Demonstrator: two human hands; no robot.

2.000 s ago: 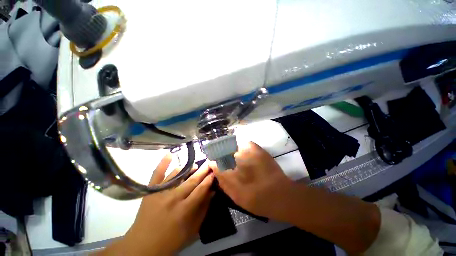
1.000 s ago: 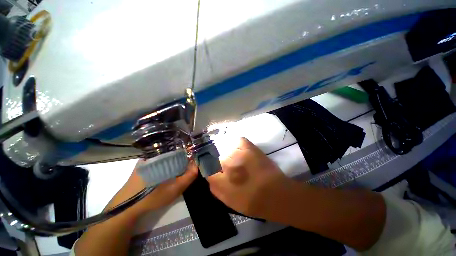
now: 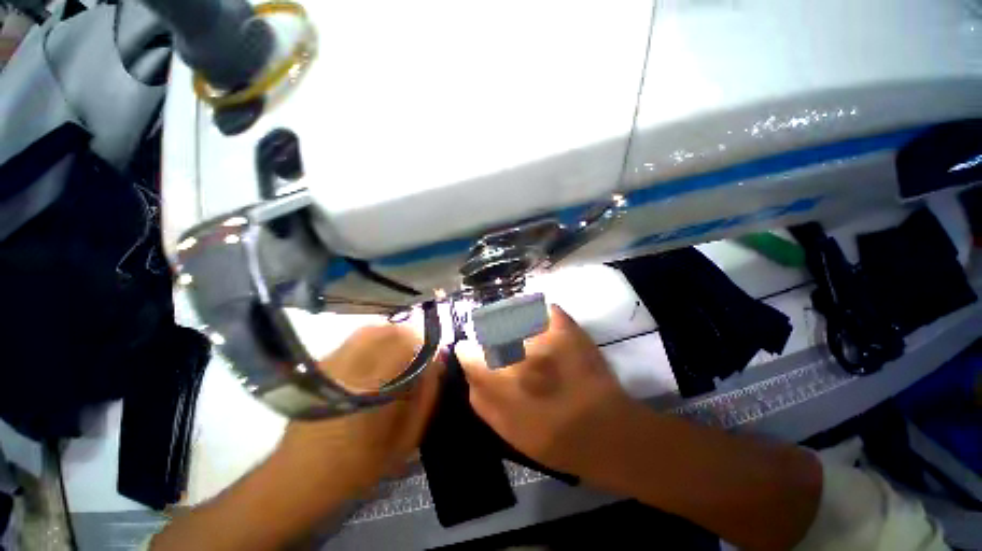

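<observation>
A black fabric strip (image 3: pixel 465 463) hangs from under the sewing machine head (image 3: pixel 485 118) toward the table's front edge. My left hand (image 3: pixel 372 414) is on the strip's left side, partly behind the chrome take-up guard (image 3: pixel 253 323); its fingertips are partly hidden. My right hand (image 3: pixel 544 382) is on the strip's right side, with its fingers at the needle area, partly behind the grey ribbed knob (image 3: pixel 510 325). Both hands hold the strip near its upper end. The needle and presser foot are hidden.
Stacked black pieces (image 3: pixel 162 420) lie at left, beside dark and grey fabric panels (image 3: pixel 75 280). Fanned black pieces (image 3: pixel 705 323) lie right of the needle. Black-handled scissors (image 3: pixel 851 323) and a green strip (image 3: pixel 773 248) are farther right. A ruler tape (image 3: pixel 765 400) runs along the front edge.
The camera view swung toward the machine's right end and then back. My left hand's fingers, spread flat two seconds ago, are now bunched closer to the strip. My right hand stays by the needle.
</observation>
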